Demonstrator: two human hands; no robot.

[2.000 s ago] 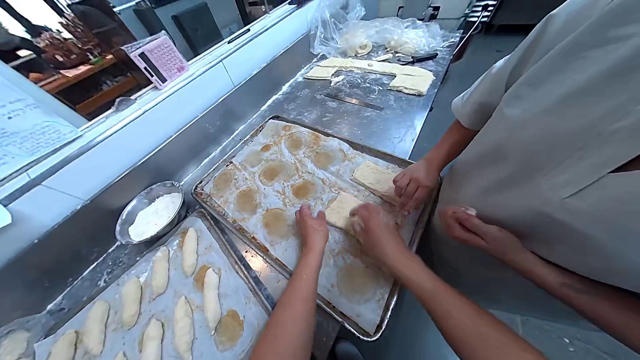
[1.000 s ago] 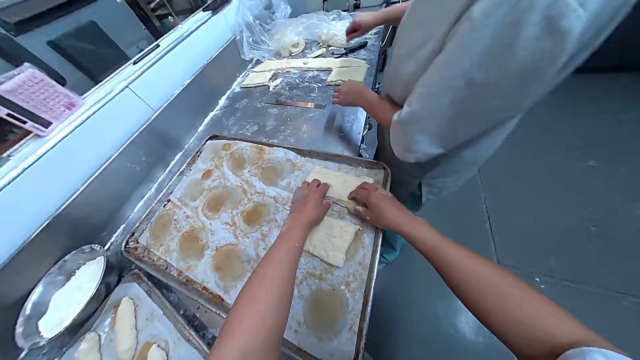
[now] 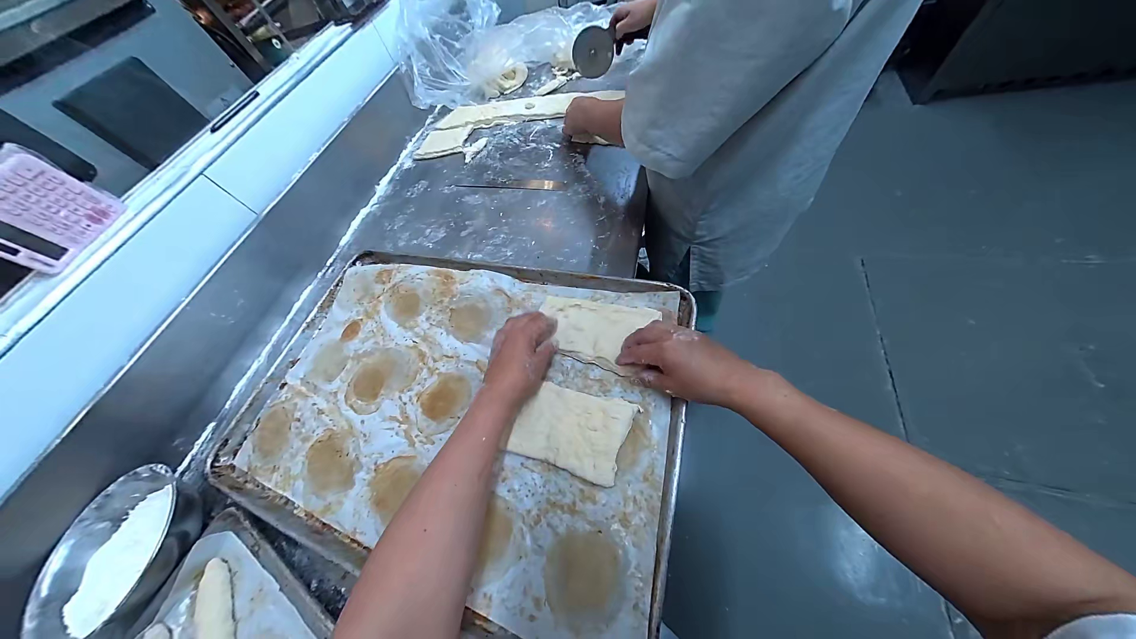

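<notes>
A flat rectangular dough piece (image 3: 596, 328) lies near the far right corner of a baking tray (image 3: 678, 479) lined with stained parchment. My left hand (image 3: 522, 353) is at its left edge and my right hand (image 3: 679, 359) at its right edge, fingers curled on the dough. Just below it lies a second dough rectangle (image 3: 575, 432), its left end partly hidden by my left forearm. Both pieces rest flat on the parchment.
A co-worker's hand (image 3: 632, 18) holds a round cutter (image 3: 593, 51) above dough strips (image 3: 524, 110) on the steel table (image 3: 426, 209). A metal strip (image 3: 532, 185) lies nearer. At lower left are a flour bowl (image 3: 111, 550) and another tray (image 3: 266, 568) with shaped dough.
A wheel-like cutter now shows in the co-worker's hand. Two seconds ago the co-worker stood beside the tray; now they are at the far dough. The view has shifted considerably.
</notes>
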